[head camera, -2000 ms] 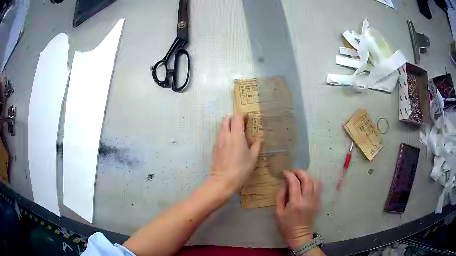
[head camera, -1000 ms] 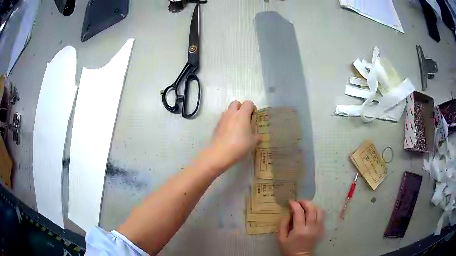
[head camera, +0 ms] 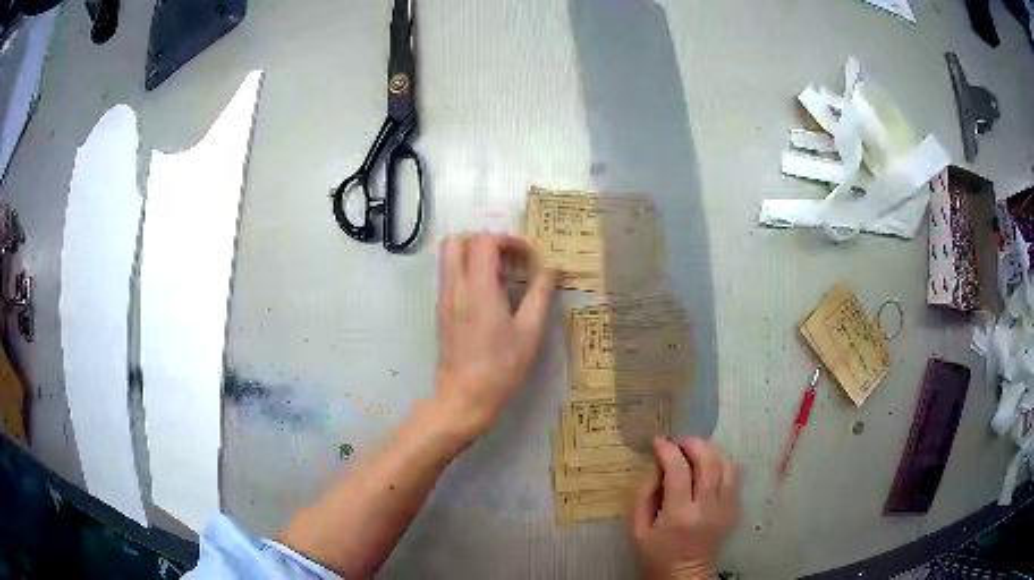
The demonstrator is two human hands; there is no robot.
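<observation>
Buff printed tickets [head camera: 567, 240] lie in a column of small overlapping piles in front of me. A long grey translucent curved ruler [head camera: 652, 125] lies over their right part. My left hand [head camera: 490, 317] is at the left edge of the top pile, blurred, thumb and fingers apart; its fingertips are near the tickets, and I see nothing held. My right hand [head camera: 687, 499] has its fingertips at the ruler's rounded lower end, over the lowest tickets, and grips that end.
Two white cut pieces [head camera: 193, 306] lie at the left. Black-handled shears [head camera: 391, 170] lie at upper centre-left. At the right are white strips [head camera: 862, 170], a ticket pile [head camera: 848, 340], a red slim tool [head camera: 803, 417], a small box [head camera: 958, 244] and a dark oblong case [head camera: 930, 436].
The top ticket pile has shifted left and up, apart from the pile below it. My left hand has moved left and its fingers have spread. My right hand stays at the ruler's lower end.
</observation>
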